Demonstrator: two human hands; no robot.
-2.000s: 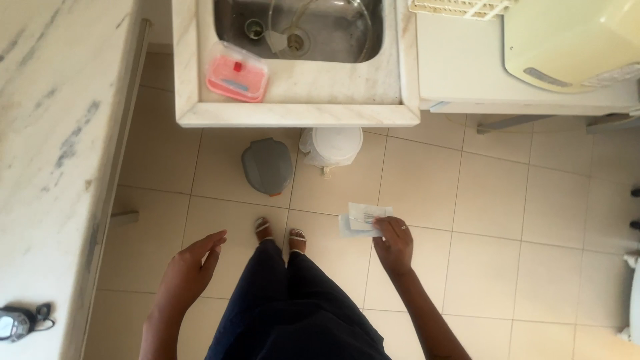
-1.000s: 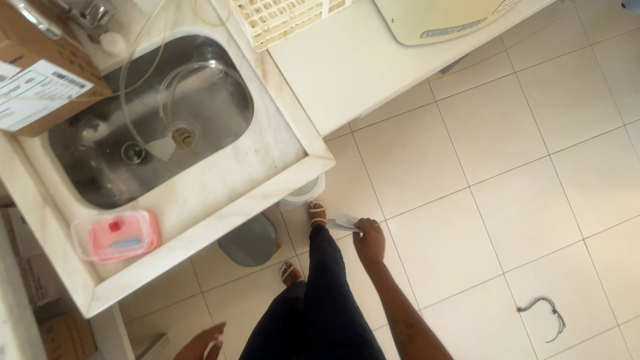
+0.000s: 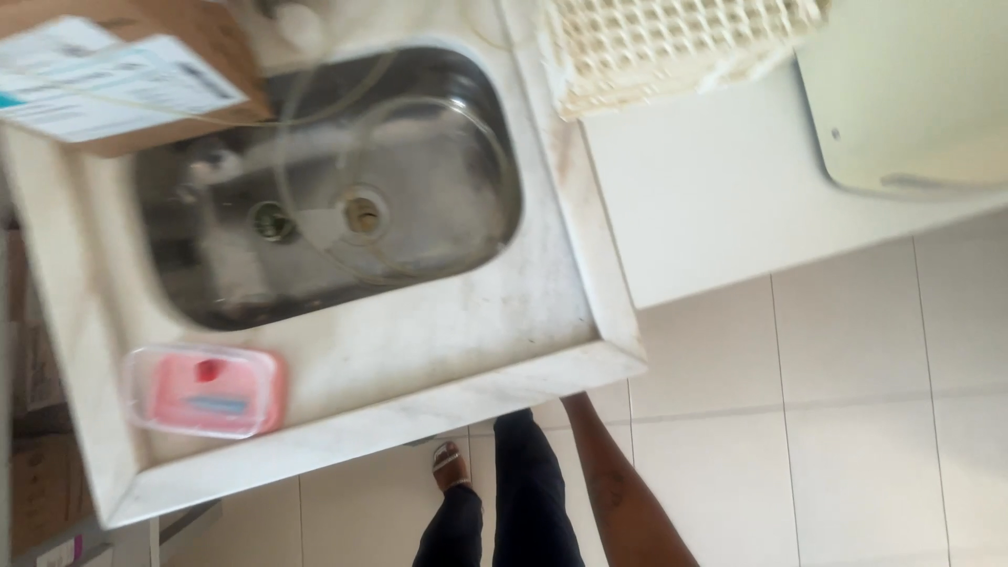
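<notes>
Only my right forearm shows, reaching up from the lower edge of the view; my right hand is hidden beneath the front edge of the marble sink counter (image 3: 394, 417). My left hand is out of view. Above the hidden hand is the stainless steel sink (image 3: 441, 181), with a thin clear hose (image 3: 287, 157) looped in it and a drain (image 3: 364, 215) near its middle. A pink plastic container with a clear rim (image 3: 206, 391) rests on the counter's front left corner, with a bluish item visible in it.
A cardboard box with printed labels (image 3: 126, 87) overlaps the sink's back left corner. At the upper right, a cream plastic basket (image 3: 669, 47) and a pale green appliance or container (image 3: 913, 102) stand on a white tabletop (image 3: 709, 189). Boxes lie below at left; tiled floor (image 3: 858, 472) extends right.
The view has shifted closer over the sink. My right hand, holding a small paper-like packet in the earlier frames, has passed out of sight under the counter edge; my left hand has left the view.
</notes>
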